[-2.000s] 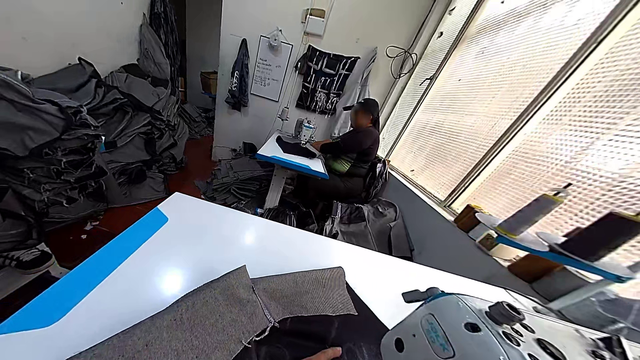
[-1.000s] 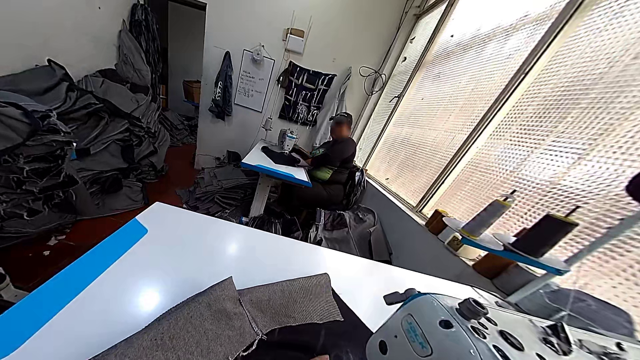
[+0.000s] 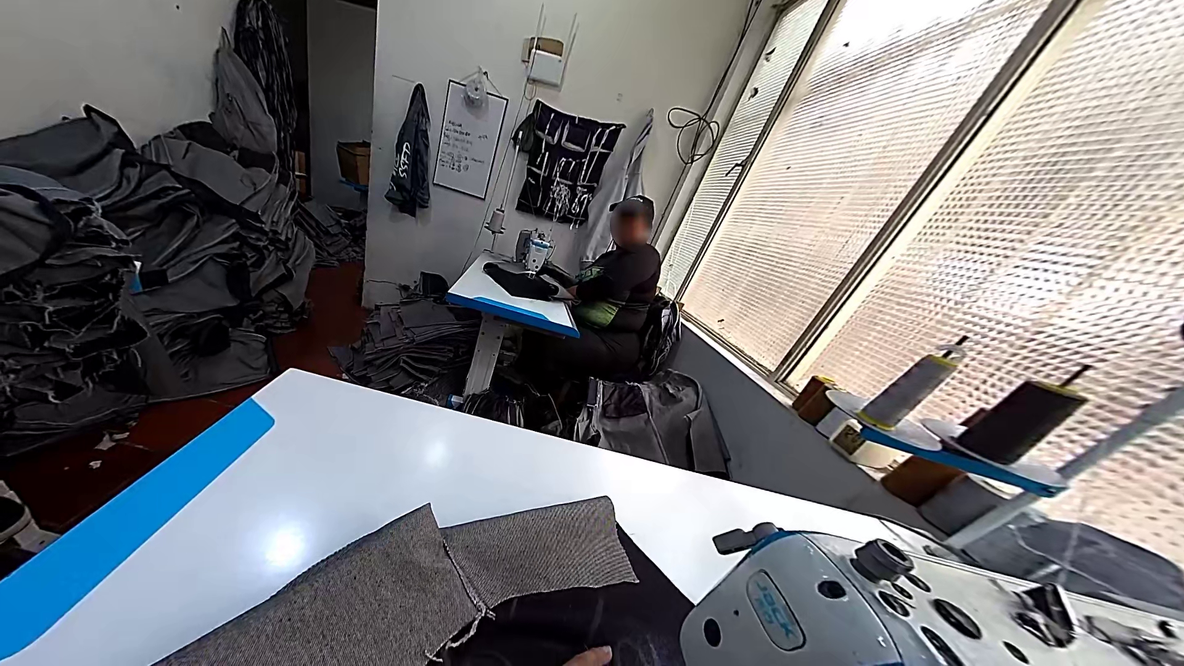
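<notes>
Grey woven fabric (image 3: 370,583) with a frayed seam lies over black cloth (image 3: 555,620) on the white sewing table (image 3: 444,453). One fingertip, apparently of my left hand (image 3: 589,657), shows at the bottom edge against the black cloth; the rest of that hand is out of frame, so its grip cannot be told. My right hand is not in view. Just right of the cloth stands the head of a Jack industrial sewing machine (image 3: 786,601).
Thread cones (image 3: 1022,421) stand on a rack at the right, below the window (image 3: 888,213). Beyond the table a seated person (image 3: 615,277) works at another sewing machine (image 3: 535,252). Heaps of grey and black garments (image 3: 157,250) fill the left side.
The view has shifted somewhat. Less of the fingertip shows than two seconds ago. The fabric lies much the same on the table.
</notes>
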